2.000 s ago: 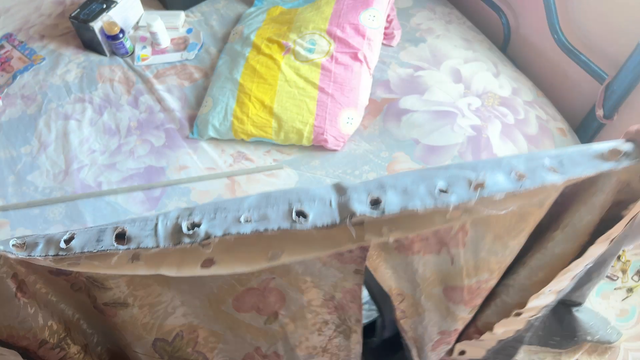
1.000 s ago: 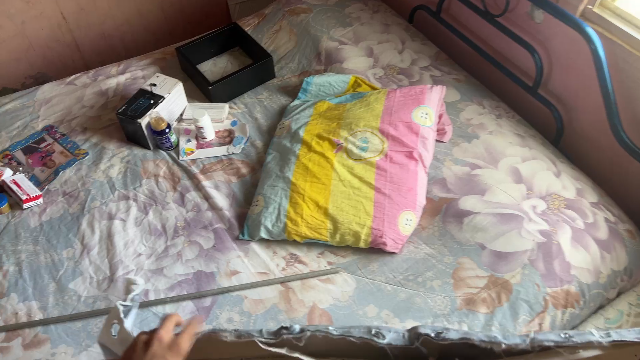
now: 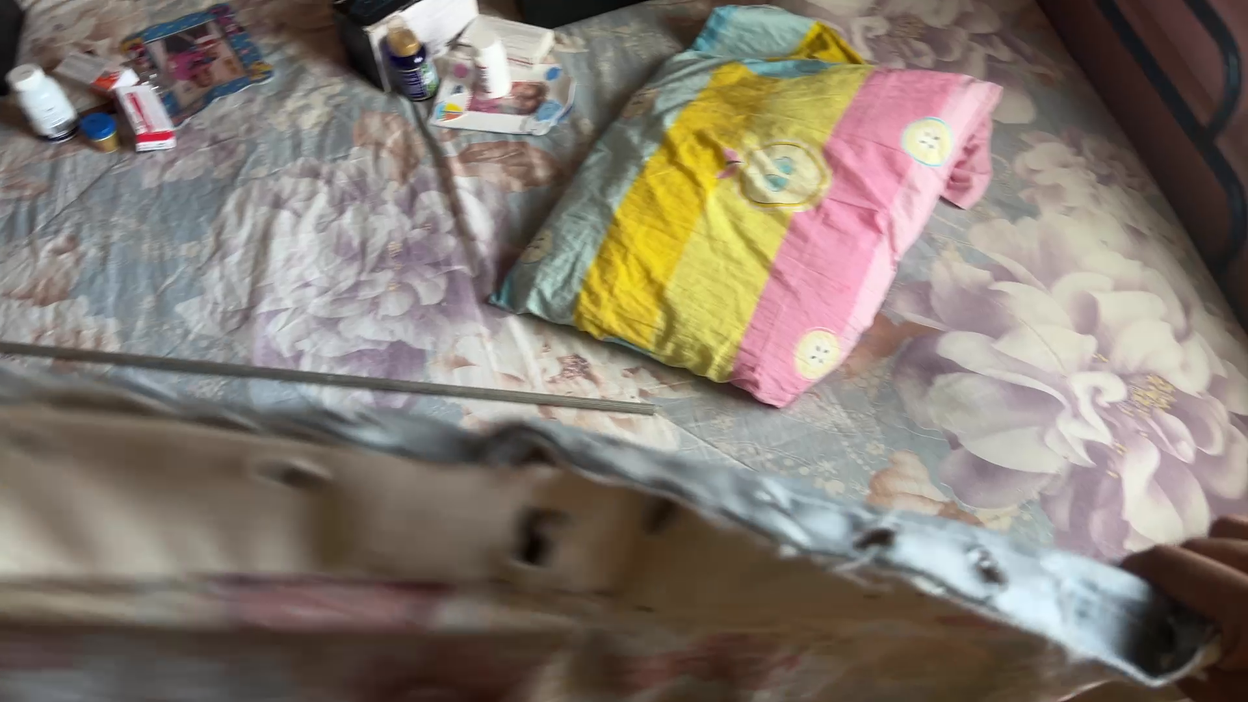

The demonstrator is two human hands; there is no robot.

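At the right edge of the view my right hand (image 3: 1204,585) grips the end of a silvery header band (image 3: 936,556) on a curtain. Holes run along this band, which slopes down from left to right and is blurred in places. Below it the tan, floral curtain fabric (image 3: 390,546) fills the bottom of the view. A thin grey rod (image 3: 390,380) lies on the bed just beyond the band. My left hand is out of view, so what it touches is hidden.
The floral bedsheet (image 3: 1053,370) carries a striped pillow (image 3: 741,224), a dark-blue bottle (image 3: 409,63), a white bottle (image 3: 490,63) and a box (image 3: 366,39). More small bottles (image 3: 44,102) and a picture card (image 3: 200,63) lie upper left. A metal bed frame (image 3: 1170,127) borders the right.
A hand seen at the lower left a second ago has left the view, and my right hand now shows at the right edge. The curtain takes up more of the view, which has shifted.
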